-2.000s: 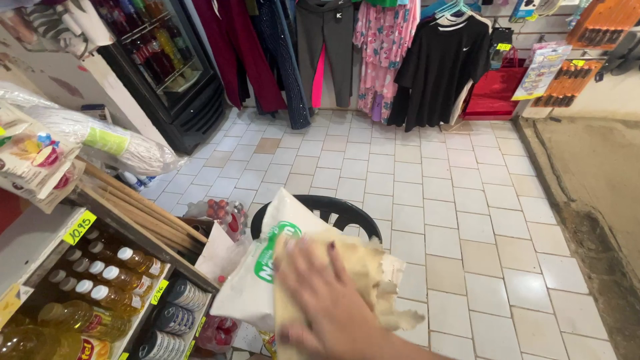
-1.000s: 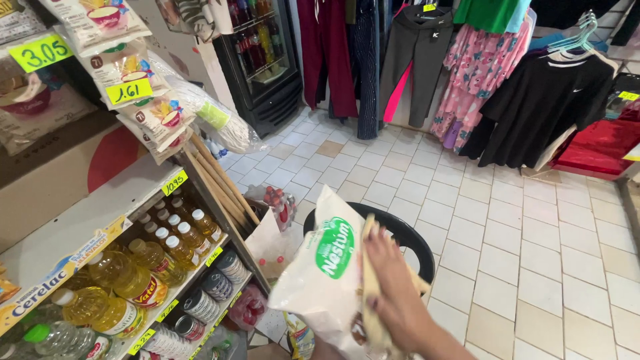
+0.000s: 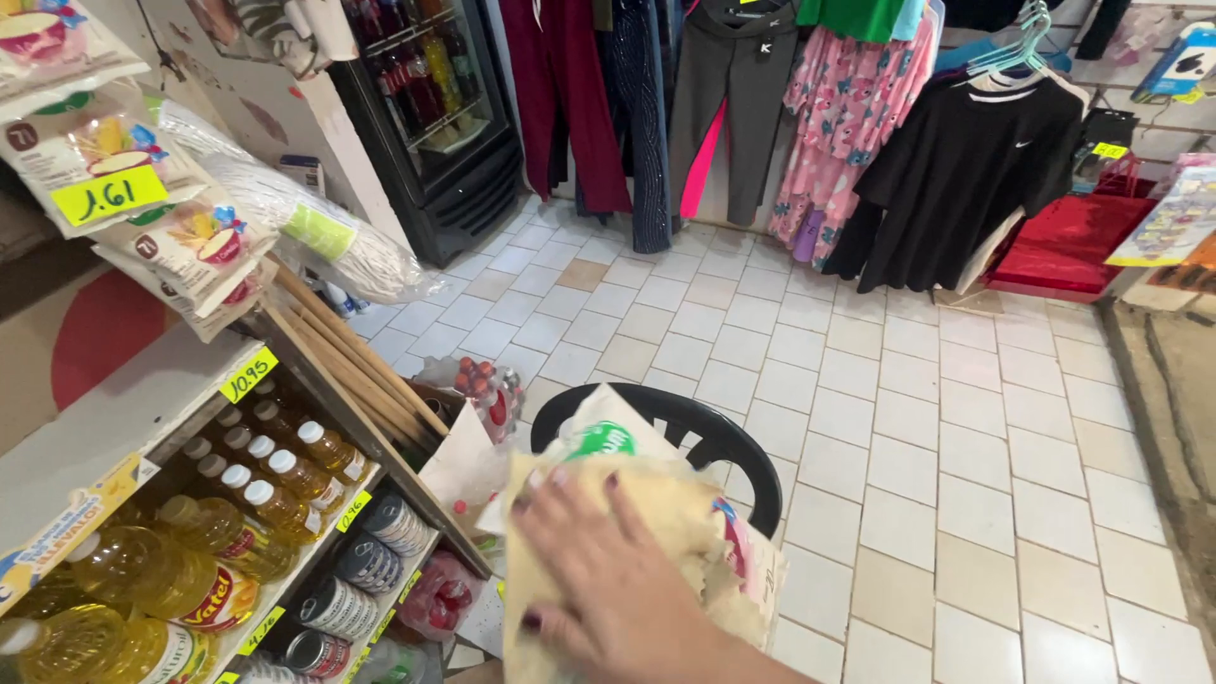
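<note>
My right hand (image 3: 608,579) comes in from the bottom edge and lies with spread fingers on a tan cloth (image 3: 532,484). The cloth rests against a white bag with green print (image 3: 604,435), whose upper corner shows behind it. At the right of the cloth part of another printed packet or bag side (image 3: 760,570) shows. Behind the bag is the curved backrest of a black plastic chair (image 3: 765,465). My left hand is not in view. Whether anything supports the bag from below is hidden.
Shelves at left hold oil bottles (image 3: 142,570) and cans (image 3: 337,608). Wooden sticks (image 3: 351,370) and bottled packs (image 3: 489,389) stand beside them. Hanging packets (image 3: 123,142), a drinks fridge (image 3: 427,114) and hung clothes (image 3: 969,180) border the tiled floor (image 3: 912,418).
The cloth and my right hand now cover much of the bag's front; one second ago its green print showed fully, with the hand at the bag's right side.
</note>
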